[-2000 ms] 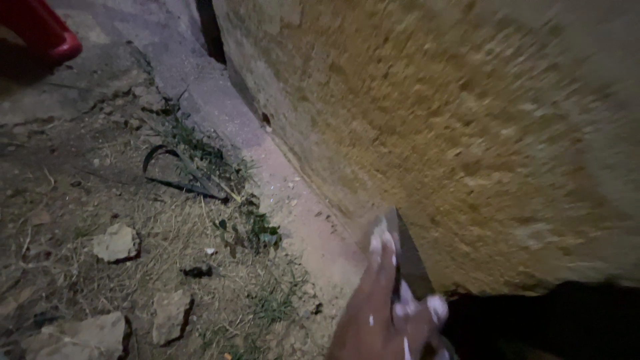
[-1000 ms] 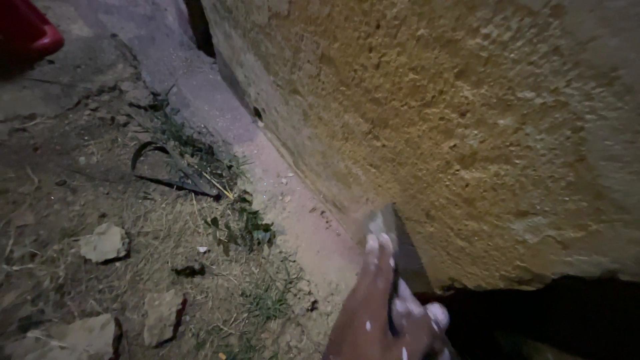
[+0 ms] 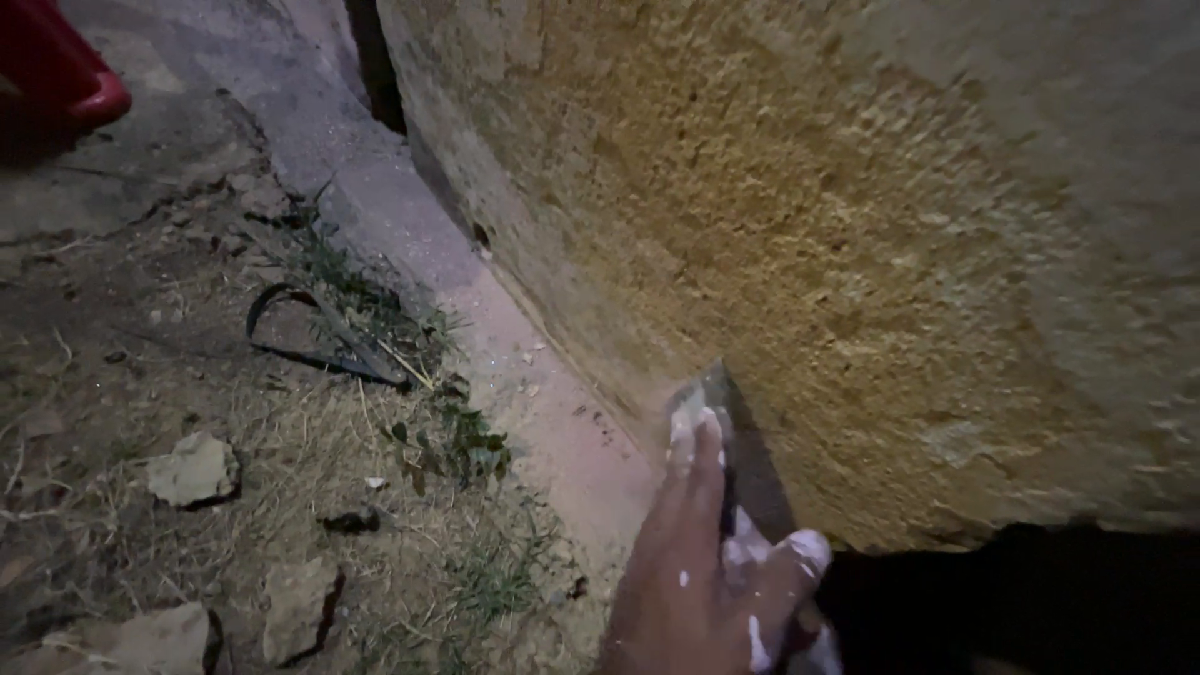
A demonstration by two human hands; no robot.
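Observation:
My right hand [image 3: 717, 562], spotted with white paste or paint, grips a flat scraper blade [image 3: 698, 389] at the lower middle of the head view. Its fingertips press on the blade, which lies against the foot of a rough yellow-brown wall [image 3: 797, 234]. The tool's handle is mostly hidden in the hand. My left hand is not in view.
A narrow concrete ledge [image 3: 544, 403] runs along the wall's foot. Left of it are dry ground with grass [image 3: 497, 572], a black strap loop [image 3: 328, 361] and several stones [image 3: 195, 469]. A red object [image 3: 70, 75] stands at top left; a dark gap opens at lower right.

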